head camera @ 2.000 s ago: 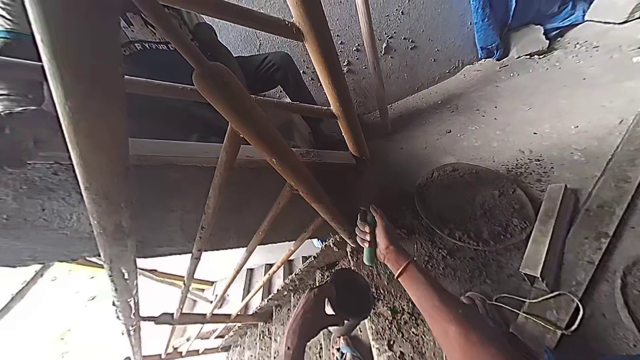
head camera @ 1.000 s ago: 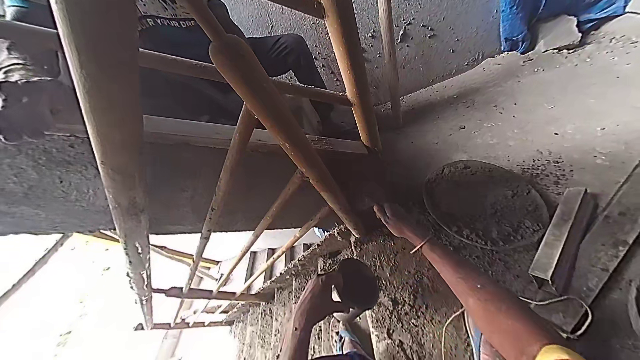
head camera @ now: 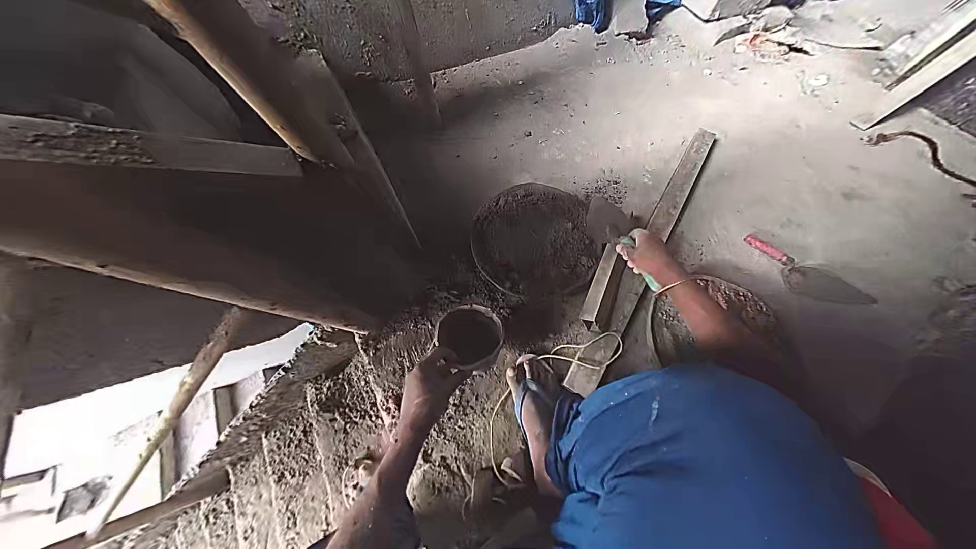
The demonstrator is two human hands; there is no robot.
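Note:
My left hand (head camera: 433, 383) grips the rim of a small round container (head camera: 470, 335) with a dark inside, held over the rough steps. My right hand (head camera: 643, 253) is closed around the green handle of a trowel (head camera: 608, 219). The trowel's blade points left, at the right edge of a wide round pan (head camera: 534, 240) of dark mortar or soil on the floor. A second trowel with a red handle (head camera: 768, 249) lies on the floor to the right.
A long metal bar (head camera: 681, 183) and a shorter box-section piece (head camera: 604, 288) lie beside the pan, with a looped cord (head camera: 583, 349) near my foot. Another round pan (head camera: 713, 305) is under my right forearm. Wooden poles (head camera: 252, 84) slant at left above the rough steps (head camera: 297, 457).
The view has swung right and down. My right hand has moved from beside the foot of the poles to the right side of the mortar pan. My left hand still holds the container.

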